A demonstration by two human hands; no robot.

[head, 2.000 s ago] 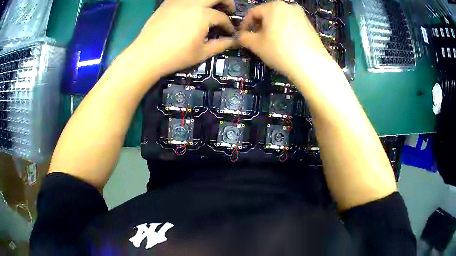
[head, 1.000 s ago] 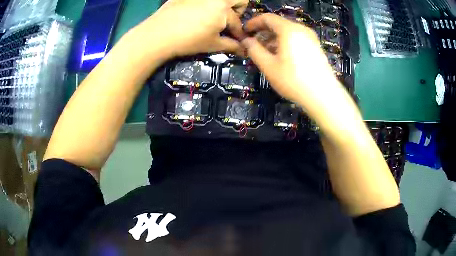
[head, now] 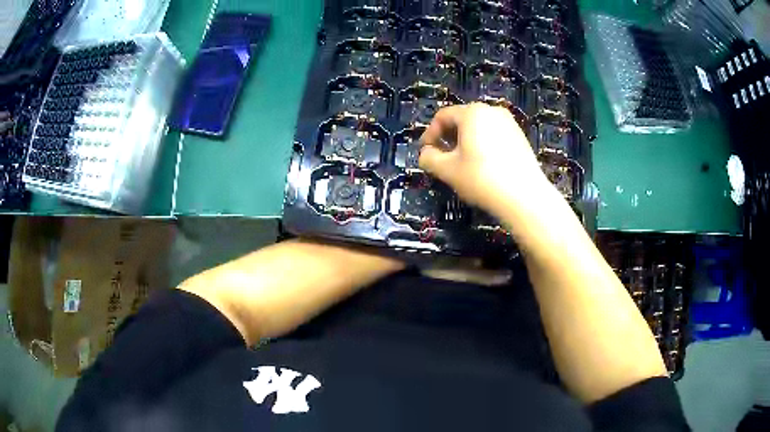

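The black blister tray lies in front of me at the bench edge, with dark square modules in its pockets. One module with a round centre and red wires sits in the front left pocket. My right hand is above the middle of the tray, thumb and index finger curled towards each other over a module; whether they pinch something is too small to tell. My left forearm reaches in below the tray's front edge. A strip of my left hand shows there; the rest is hidden, so its grip cannot be seen.
Stacked clear trays of small dark parts stand at left, beside a glossy blue-purple rectangle. A clear parts tray lies at right. Below the bench are a brown cardboard box, module trays and a blue bin.
My left hand has left the right hand's fingertips and moved down to the tray's front edge. My right hand has moved lower in view. More of the tray shows.
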